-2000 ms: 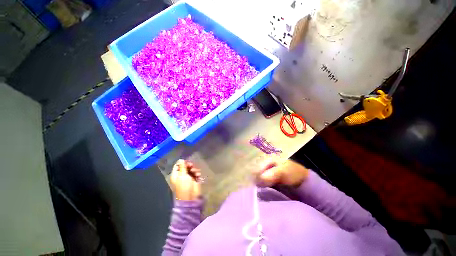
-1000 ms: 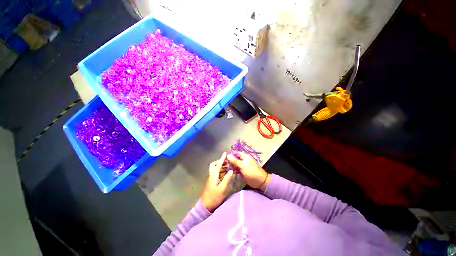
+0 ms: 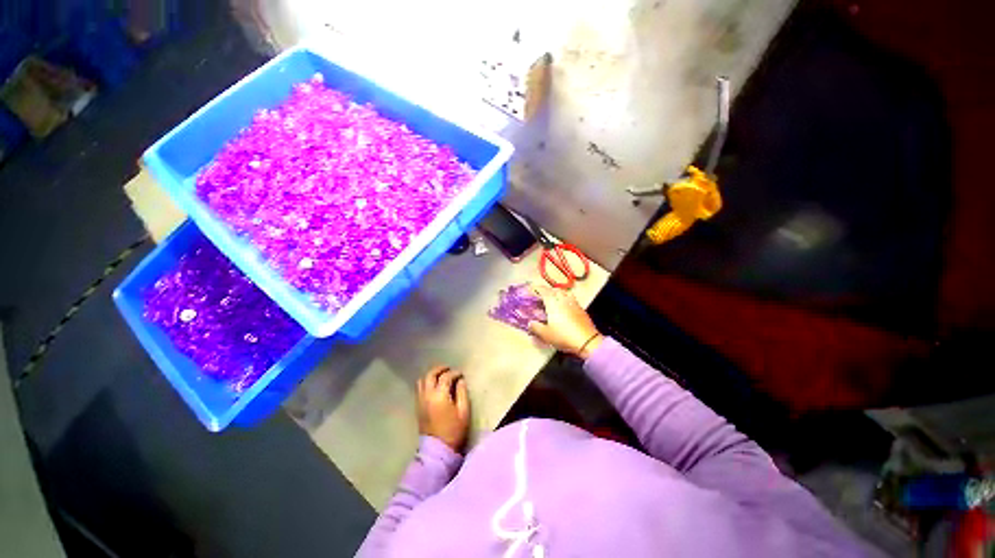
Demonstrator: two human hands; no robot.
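My right hand (image 3: 566, 323) is at the purple runners (image 3: 517, 307) on the pale bench, its fingers touching their right side; whether it grips them is hard to tell. My left hand (image 3: 444, 407) rests at the bench's near edge with its fingers curled; its palm is hidden. The large blue bin (image 3: 409, 268) holds a heap of bright pink-purple parts (image 3: 327, 185). It sits partly over a smaller blue bin (image 3: 196, 390) with darker purple contents (image 3: 207, 311).
Red-handled scissors (image 3: 563, 266) and a black phone (image 3: 507, 232) lie on the bench (image 3: 376, 409) beyond the runners. A yellow air gun (image 3: 687, 204) hangs at the machine ledge (image 3: 611, 142). Grey floor shows at the left.
My hands were together a second ago and are now apart. My right hand has moved out to the runners; my left has drawn back to the near edge. The view has shifted.
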